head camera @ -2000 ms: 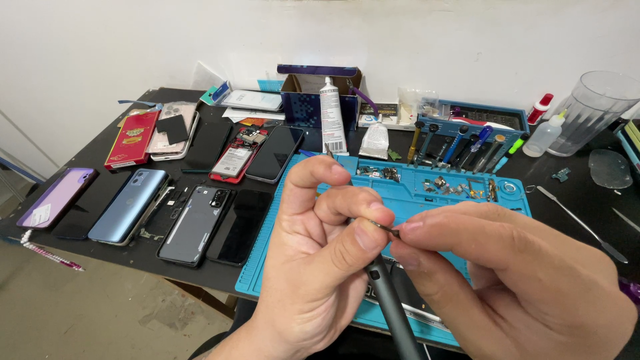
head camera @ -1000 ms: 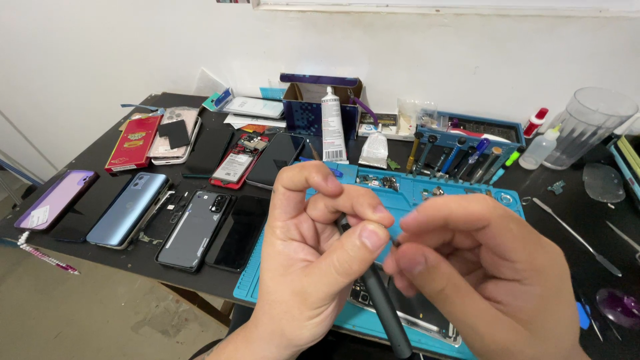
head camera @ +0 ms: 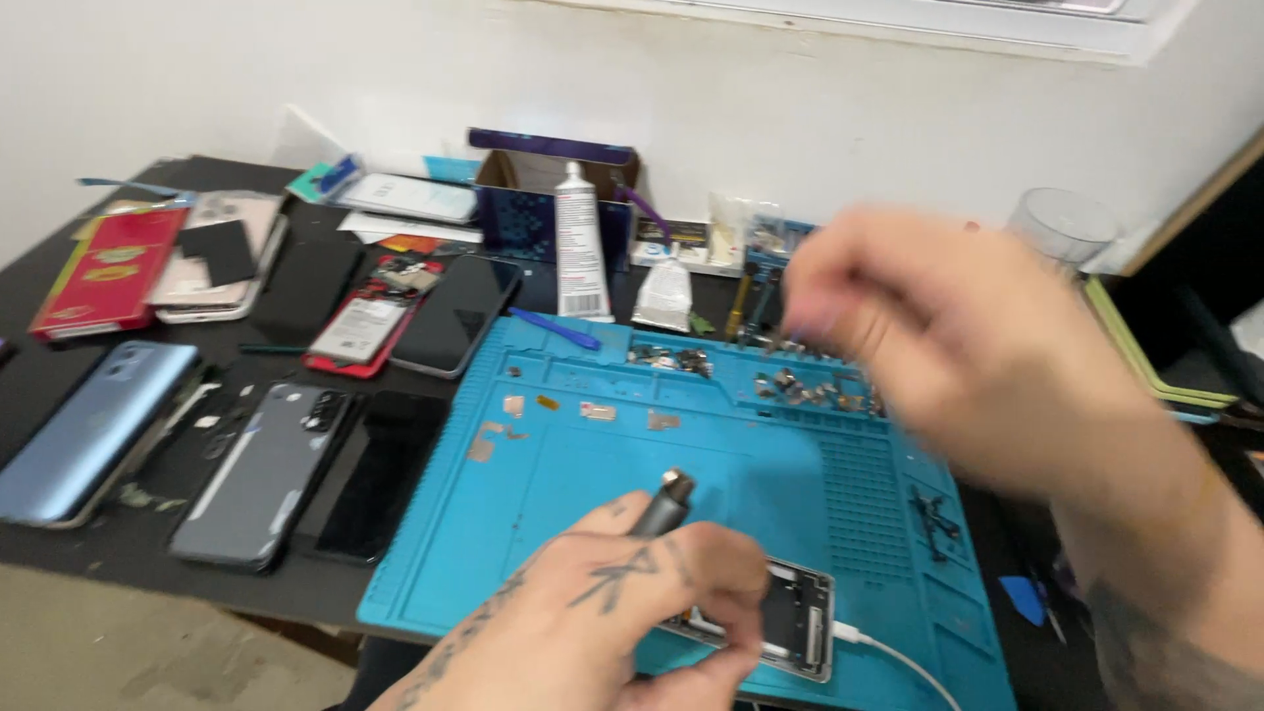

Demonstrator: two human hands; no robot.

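Note:
My left hand [head camera: 642, 602] is closed around a dark pen-shaped tool [head camera: 664, 506] with a metal end, above the blue silicone work mat [head camera: 464, 533]. Beneath and beside the fingers lies an opened phone [head camera: 815, 612], its innards showing, with a white cable [head camera: 889, 652] plugged in at its right edge. Motion blurs my right hand [head camera: 889, 306], raised over the mat's back right part, near the small-parts compartments and the upright tools; whether its pinched-looking fingers hold anything cannot be told. Small metal parts [head camera: 597, 411] lie on the mat's upper left.
Several phones, among them a blue one [head camera: 104, 430] and a grey one [head camera: 262, 474], cover the black table's left side. Behind the mat stand a white tube [head camera: 581, 247] and an open box [head camera: 494, 212]. A blue pry tool [head camera: 555, 329] rests on the mat's back edge.
My hands were together in front of me; now they are apart, the right one up and away to the back right, the left one lower over the mat. The view has shifted.

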